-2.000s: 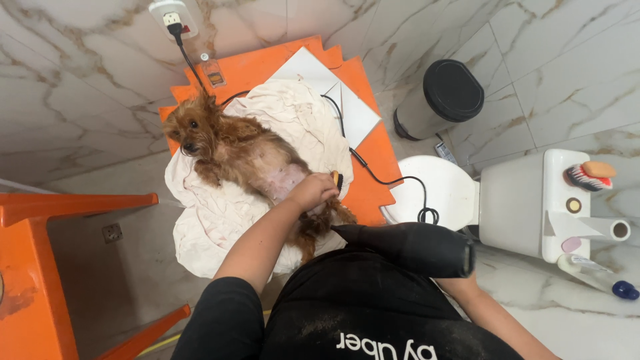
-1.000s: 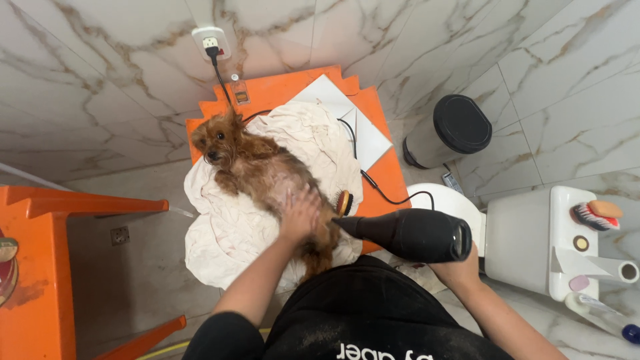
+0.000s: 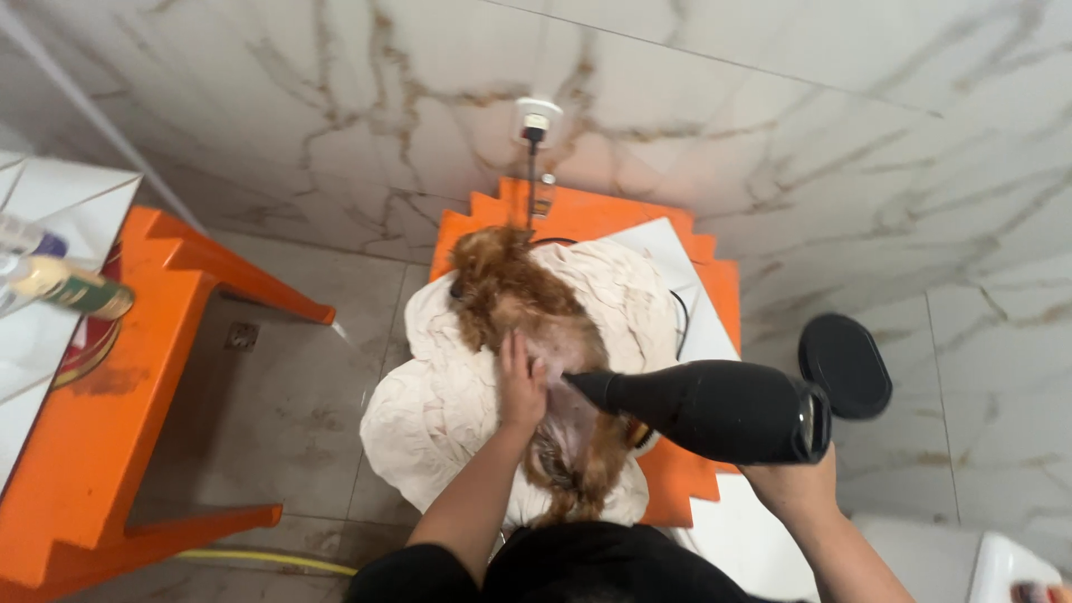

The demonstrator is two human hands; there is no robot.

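A small brown long-haired dog (image 3: 536,293) lies belly-up on a crumpled cream towel (image 3: 427,410) over an orange plastic table (image 3: 578,203). My left hand (image 3: 521,381) rests with fingers spread on the side of its bare belly, holding nothing. In my right hand (image 3: 791,486) is a black hair dryer (image 3: 712,409), whose narrow nozzle points at the belly close to my left fingers. The dryer's body hides most of the grip. Beside the dog's hind leg, partly behind the dryer, lies a brush (image 3: 641,434).
A white tile (image 3: 670,251) and a small bottle (image 3: 543,197) lie on the table. A cord (image 3: 532,180) runs to a wall outlet (image 3: 538,117). An orange stool (image 3: 167,335) with bottles (image 3: 79,289) stands left; a black-lidded bin (image 3: 844,366) stands right.
The brush, held in my left hand two seconds ago, lies by the dog. My left hand now rests flat on the belly, and the dryer nozzle has moved up beside it. The view has shifted left.
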